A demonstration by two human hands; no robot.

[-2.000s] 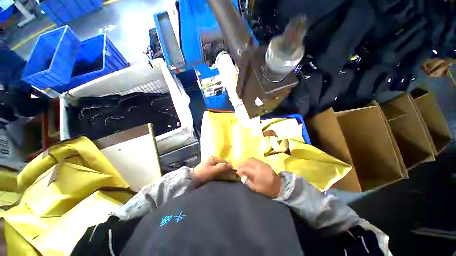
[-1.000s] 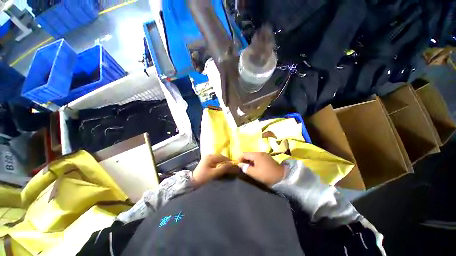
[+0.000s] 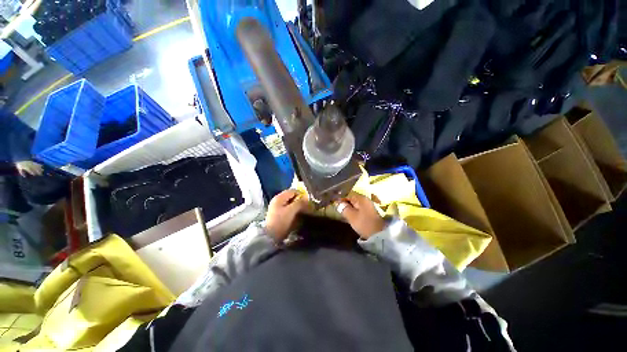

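The dark press head (image 3: 330,182) with a greyish translucent cup (image 3: 328,148) on top is in front of me, at the end of a thick arm from the blue machine body. My left hand (image 3: 285,212) grips the rim of a yellow bag (image 3: 301,188) just left of the head. My right hand (image 3: 361,213) grips the same rim on the right, fingertips close under the head. Most of this bag is hidden by the head and hands. Its dark inside shows between my hands. No fastener can be made out.
A heap of yellow bags (image 3: 96,299) lies at left beside a pale board (image 3: 179,249). Behind it is a white crate (image 3: 256,185) of black pieces. A blue bin (image 3: 421,187) with yellow bags is at right, then open cartons (image 3: 512,199). A person's hand (image 3: 29,167) shows at far left.
My hands have moved up and forward with the bag rim, from close to my body to under the press head. The head now appears lower and further left in view, covering most of the bag.
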